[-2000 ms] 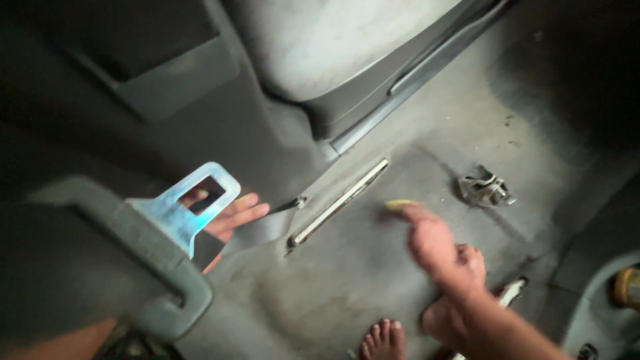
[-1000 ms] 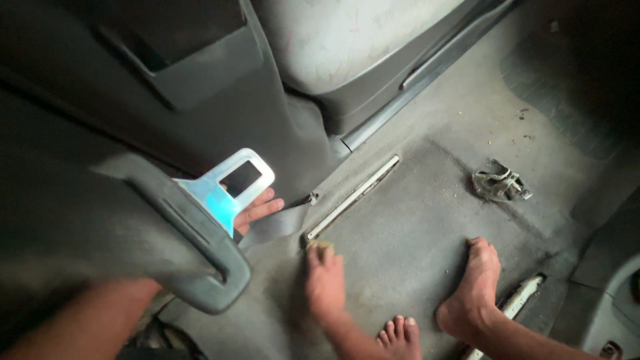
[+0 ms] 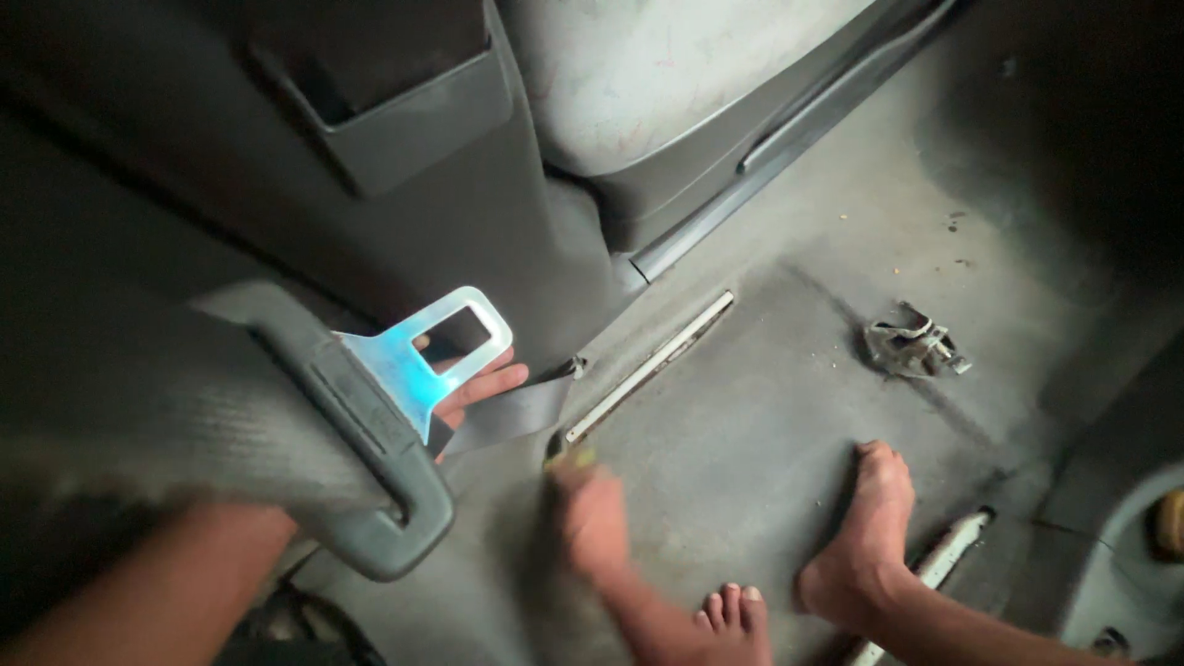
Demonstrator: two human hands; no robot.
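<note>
A seat belt tongue with a bright metal plate [image 3: 398, 361] and a dark grey plastic grip [image 3: 347, 425] hangs large in the left foreground. Behind it, my left hand [image 3: 472, 388] shows its fingers beside the grey belt webbing [image 3: 513, 414]; the palm is hidden, so its hold cannot be told. My right hand [image 3: 592, 513] is blurred, low over the grey vehicle floor [image 3: 740, 444], with a small yellowish thing [image 3: 575, 458] at its fingertips. This hand is near the lower end of a white metal seat rail [image 3: 652, 365] set in the floor.
Bare feet [image 3: 874, 536] [image 3: 735, 615] stand on the floor. A dirty metal bracket [image 3: 911, 342] lies at the right, and another white rail [image 3: 953, 555] runs beside one foot. Dark pillar trim [image 3: 425, 185] and a door panel [image 3: 684, 74] bound the upper side.
My right hand has moved left and down across the floor, from near the middle of the rail to its lower end. My left hand stays behind the belt tongue.
</note>
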